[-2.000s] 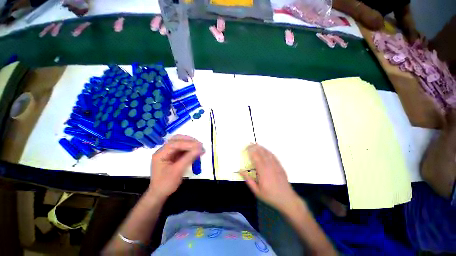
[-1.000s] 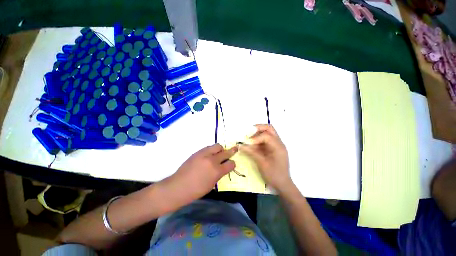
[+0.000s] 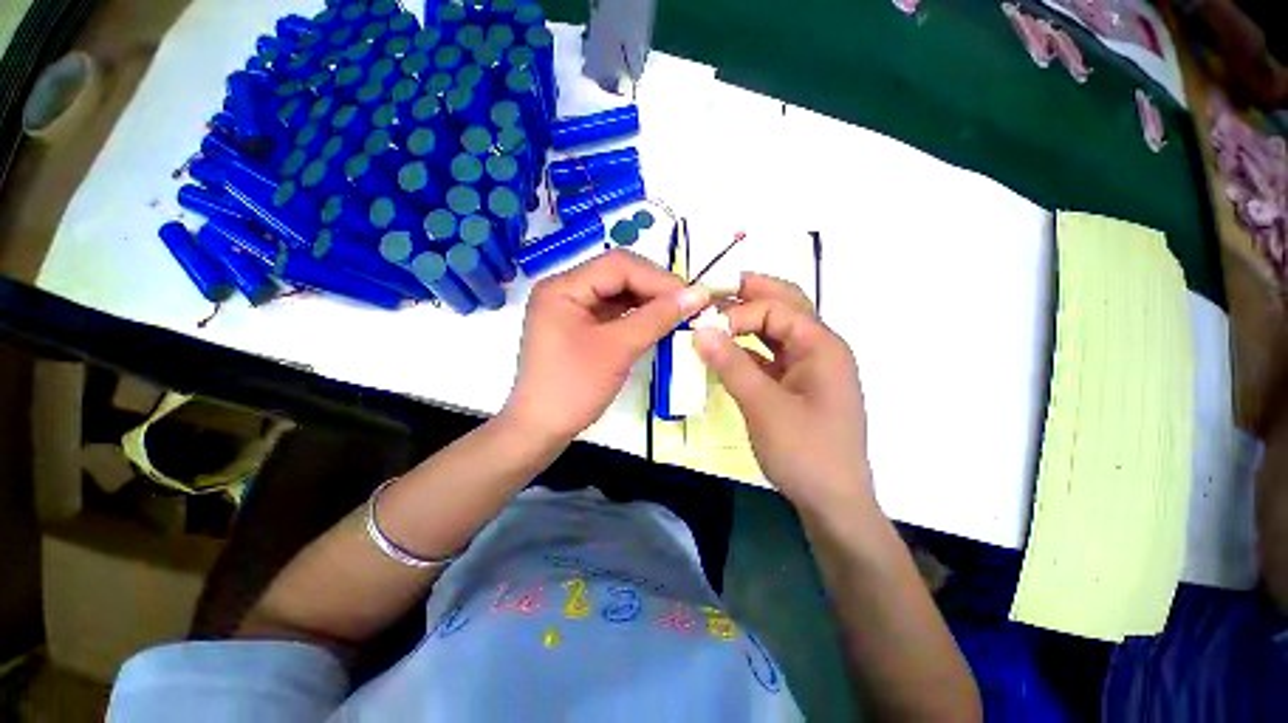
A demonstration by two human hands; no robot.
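A blue battery cell (image 3: 664,379) with a white adhesive pad (image 3: 688,376) along its side lies over the pale yellow adhesive sheet (image 3: 725,441) in front of me. My left hand (image 3: 600,339) pinches the cell's upper end with thumb and finger. Thin red and dark leads (image 3: 722,256) stick out above the fingertips. My right hand (image 3: 791,370) meets the left at that end, its thumb and finger closed on a small white piece. The fingertips hide the cell's end.
A heap of blue cells (image 3: 410,141) stands at left, with loose discs (image 3: 631,229) beside it. A grey post (image 3: 619,40) rises beyond. A yellow sheet stack (image 3: 1109,424) lies at right. Pink parts (image 3: 1045,40) lie on the green conveyor (image 3: 904,85). A cream ring (image 3: 61,96) is far left.
The hands have come together higher over the sheet. A blue cell with a white pad now shows under them. The view has shifted, so the heap appears higher and further right.
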